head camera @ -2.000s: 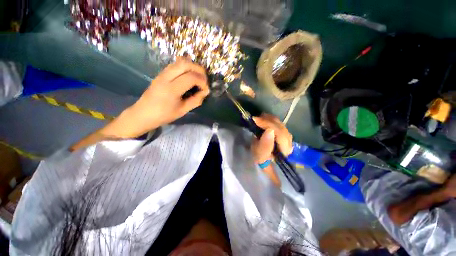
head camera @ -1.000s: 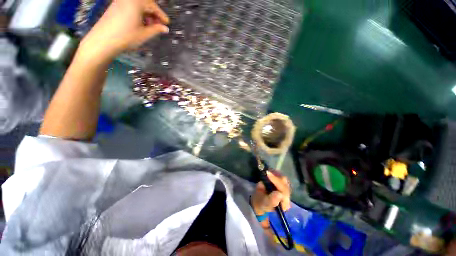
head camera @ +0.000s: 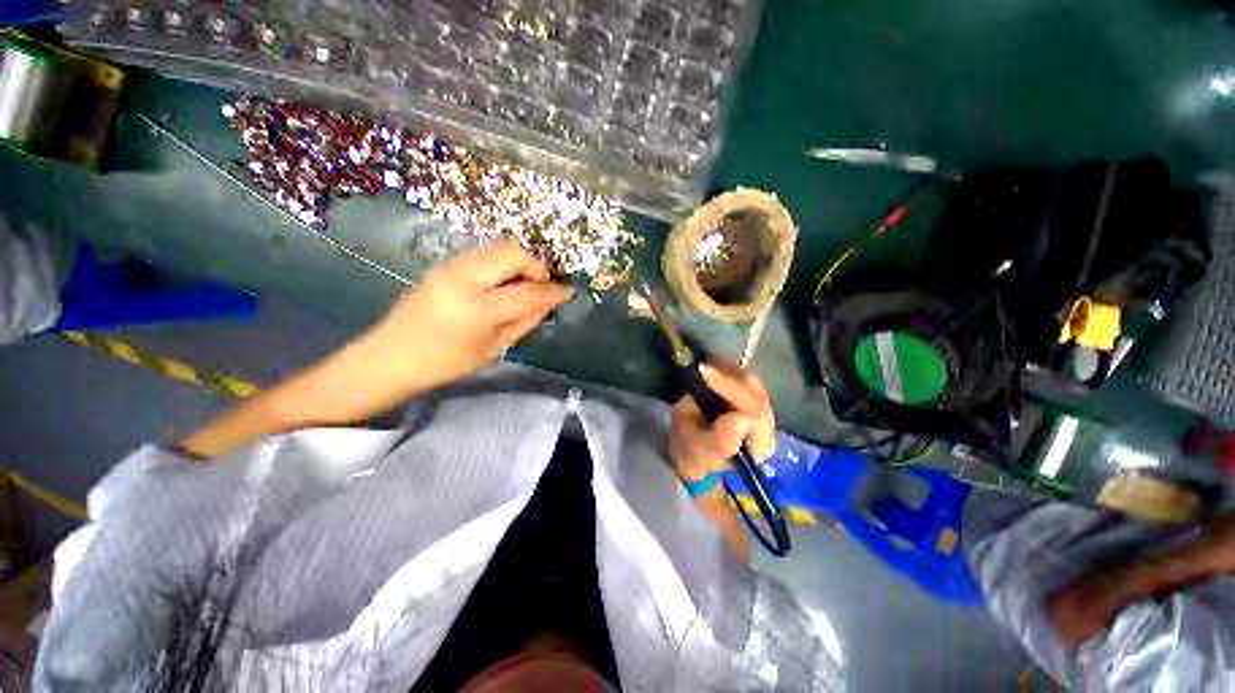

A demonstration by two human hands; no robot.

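My right hand (head camera: 726, 422), with a blue band at the wrist, grips the black handle of a soldering iron (head camera: 703, 393). The iron's metal shaft points up and left toward the near end of the heap. My left hand (head camera: 490, 309) is at the near edge of the heap of small glittering parts (head camera: 447, 190), fingertips together beside its gold-white end. Whether a part is between the fingertips cannot be told. A clear pocketed tray (head camera: 569, 81) lies behind the heap. A tan tape roll (head camera: 687, 271) with silvery bits inside stands right of the iron tip.
A black fan with a green label (head camera: 901, 367) is at the right, with red and yellow leads near it. Tweezers (head camera: 874, 159) lie beyond the roll. A solder spool (head camera: 41, 102) is at far left, with a thin wire (head camera: 271, 203) running from it. Another person's sleeve (head camera: 1029, 569) is at lower right.
My left hand has come back from over the tray to the near edge of the heap. My right hand still holds the iron. The camera view has shifted.
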